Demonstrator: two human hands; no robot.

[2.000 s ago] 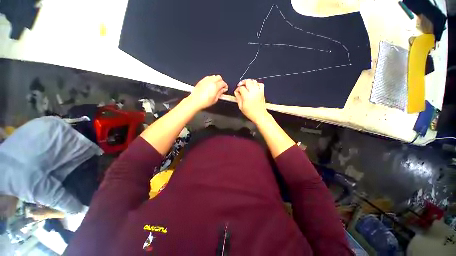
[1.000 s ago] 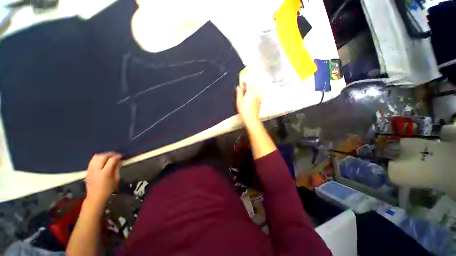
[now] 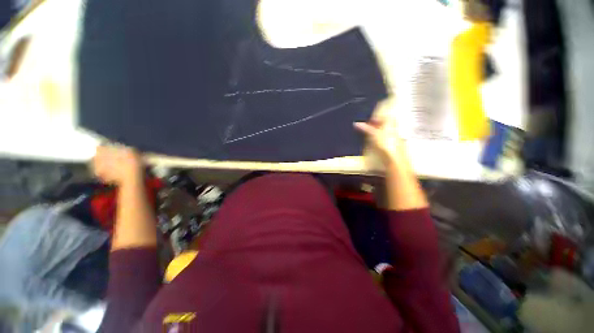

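The dark navy garment panel (image 3: 169, 84) lies flat on the table, its curved cut-out at the back and thin white lines on its right half. My left hand (image 3: 117, 164) is blurred, with curled fingers at the panel's front edge near its left corner. My right hand (image 3: 380, 129) is at the panel's right edge, near the front right corner, thumb and a finger on the cloth edge. Both hands appear to hold the panel's edge, but blur hides the exact finger contact.
The pale tabletop (image 3: 39, 123) has its front edge just before my body. At the right lie a grey mesh-like sheet (image 3: 431, 97), a yellow curved piece (image 3: 470, 81) and a small blue item (image 3: 495, 144). A brown object (image 3: 17, 57) is at the far left. Cluttered floor lies below.
The view has turned back left and is blurred. My left hand has moved along the front edge towards the panel's left corner. My right hand remains at the right edge.
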